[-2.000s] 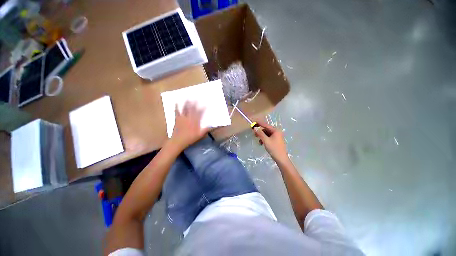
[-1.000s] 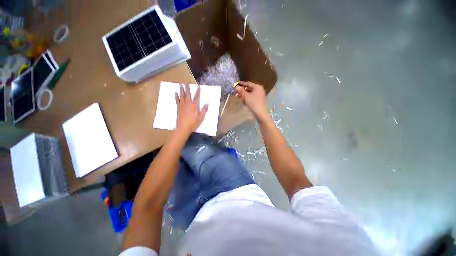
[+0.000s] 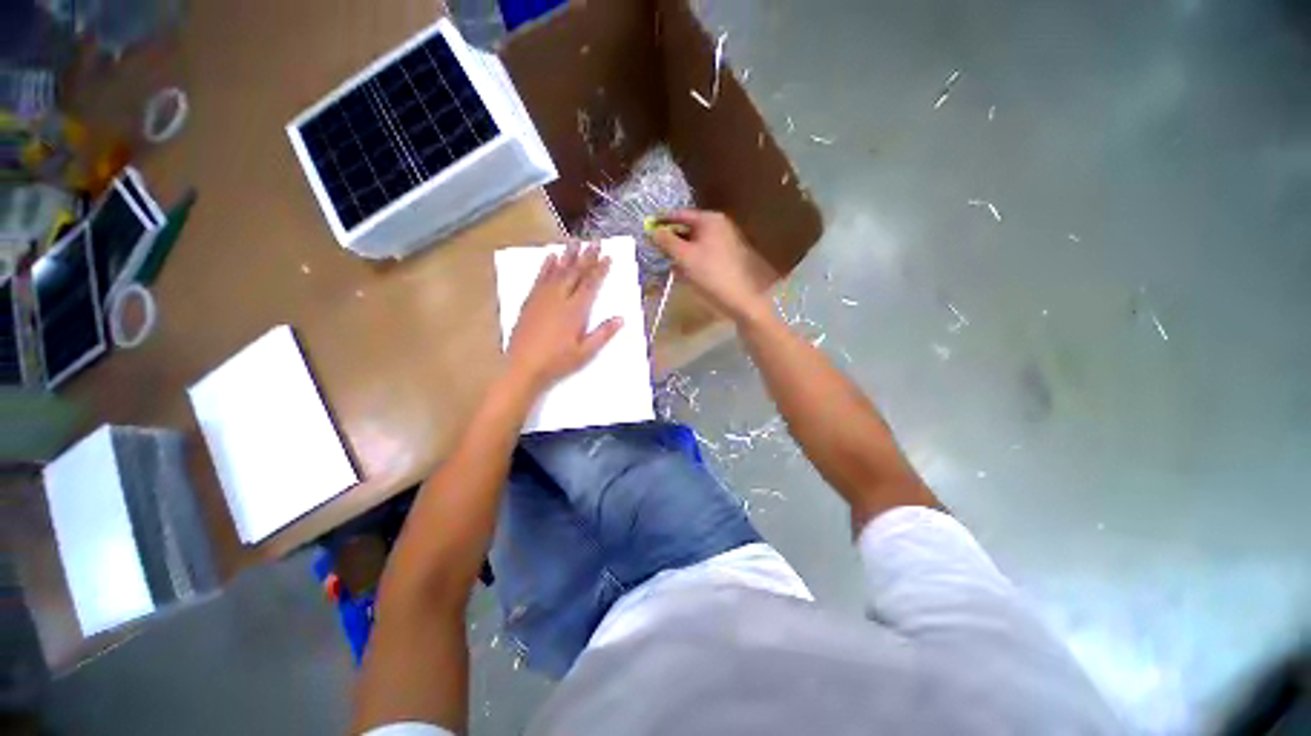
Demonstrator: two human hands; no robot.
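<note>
A white panel, back up [image 3: 582,388], lies at the table's edge beside the box. My left hand [image 3: 558,319] lies flat on it with fingers spread, pressing on its upper part. My right hand [image 3: 707,259] is closed around the yellow handle of the trimming tool [image 3: 659,224], above the panel's upper right corner. The tool's shaft points down along the panel's right edge, where a thin pale line shows. The tool's head is too small to make out.
The open cardboard box [image 3: 755,158] holds a whitish tangle [image 3: 633,194]. A panel stack, cells up [image 3: 410,144], stands behind. A white-topped pile [image 3: 273,431] and tall stack [image 3: 108,532] are left, with tape rolls [image 3: 132,316] and dark panels [image 3: 69,309] beyond. Offcuts litter the floor.
The panel has turned so its right edge faces the box differently. My right hand has moved up from low beside the box to the panel's upper right corner. My left hand stays on the panel.
</note>
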